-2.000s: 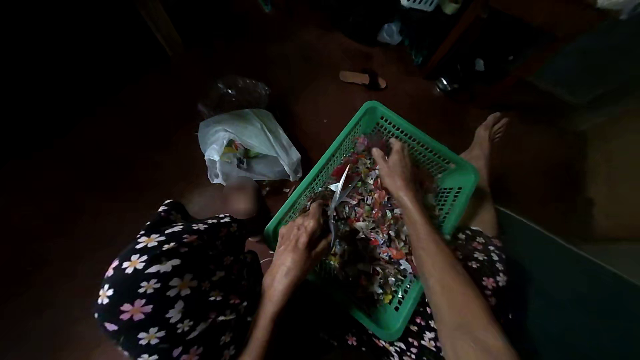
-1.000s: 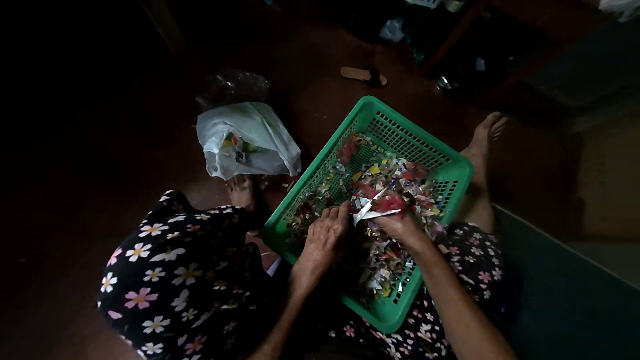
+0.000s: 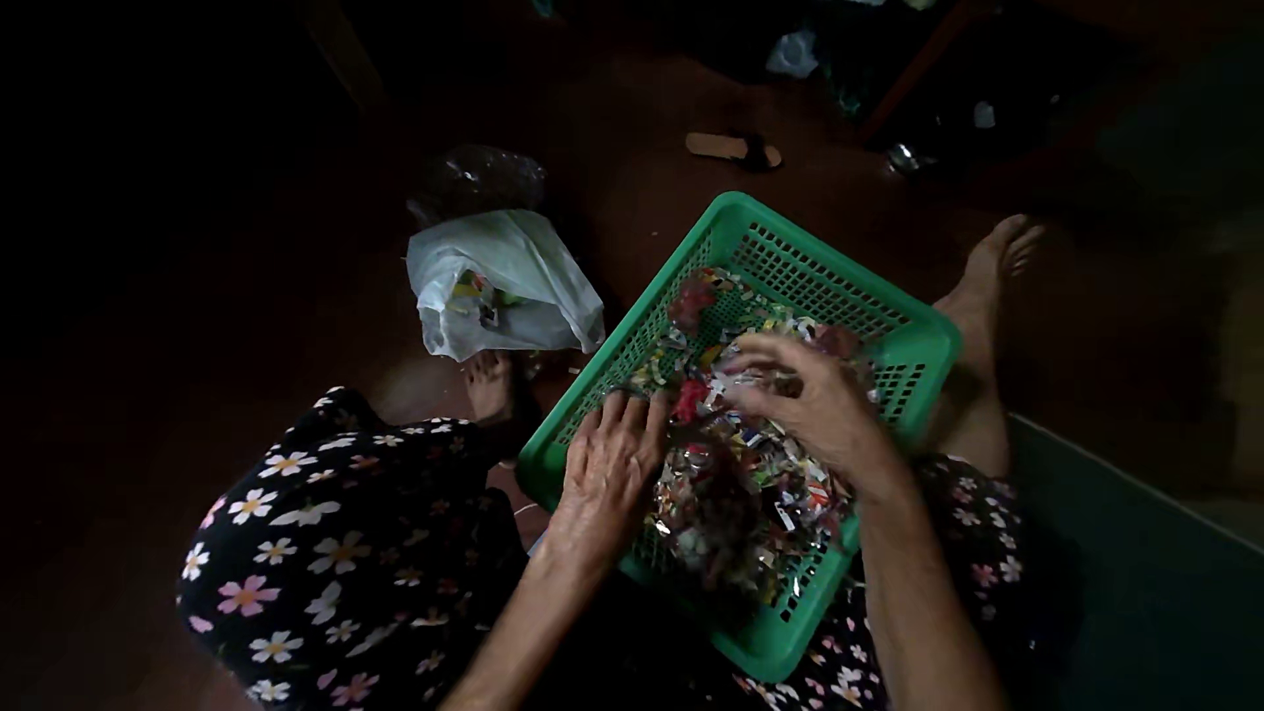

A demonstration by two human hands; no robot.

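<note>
A green plastic basket [image 3: 825, 252] rests tilted across my lap, holding many small cut scraps [image 3: 765, 454] of mixed colours. My left hand [image 3: 614, 459] lies palm down at the basket's left side, fingers over the scraps; whether anything is under it is hidden. Above the middle of the heap, my right hand [image 3: 815, 400] is blurred, its fingers curved and apart, with nothing plainly held. Between the hands lies a red piece [image 3: 690, 400], and another reddish clump [image 3: 691, 301] is near the basket's upper left wall. No scissors can be made out in this view.
A white plastic bag [image 3: 538, 257] with colourful bits inside stands on the floor left of the basket, beside a clear plastic bag [image 3: 489, 178]. Beyond the basket lies a sandal [image 3: 731, 148]. My bare feet are on either side. A green surface [image 3: 1116, 533] is at right.
The scissors seen earlier at my left hand, open over the scraps, no longer show. My right hand has left the red piece it held at the blades one second ago.
</note>
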